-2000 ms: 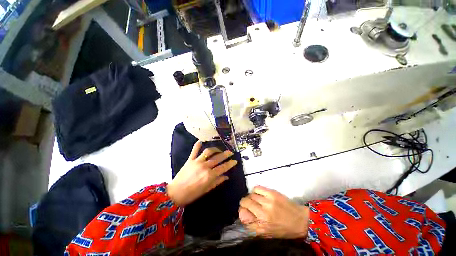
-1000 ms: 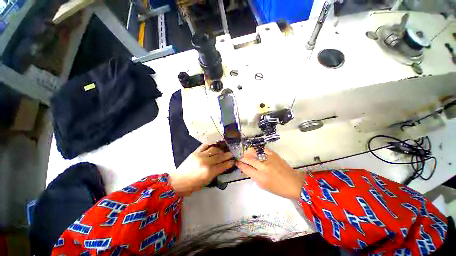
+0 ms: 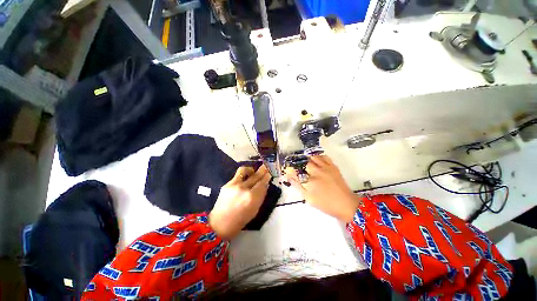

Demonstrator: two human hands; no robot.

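Observation:
A black fabric piece (image 3: 184, 170) with a small white sticker (image 3: 204, 191) lies on the white table, left of the needle area and partly under my left hand. My left hand (image 3: 242, 197) grips its edge, thumb and fingers pinched just left of the presser foot (image 3: 274, 171). My right hand (image 3: 321, 183) is just right of the foot, fingers bent beside the needle area; whether it holds cloth or thread cannot be told. The cloth's right end reaches the foot, where fingertips partly hide it.
Two dark fabric piles lie at left, an upper one (image 3: 121, 117) and a lower one (image 3: 73, 238). The cream sewing machine head (image 3: 412, 111) spans the right. Black cord (image 3: 471, 179) lies looped at right. Shelving stands behind.
The black piece has swung out to the left, and its white sticker now shows. My left hand has drawn the cloth edge together; my right hand has moved up and right, beside the foot.

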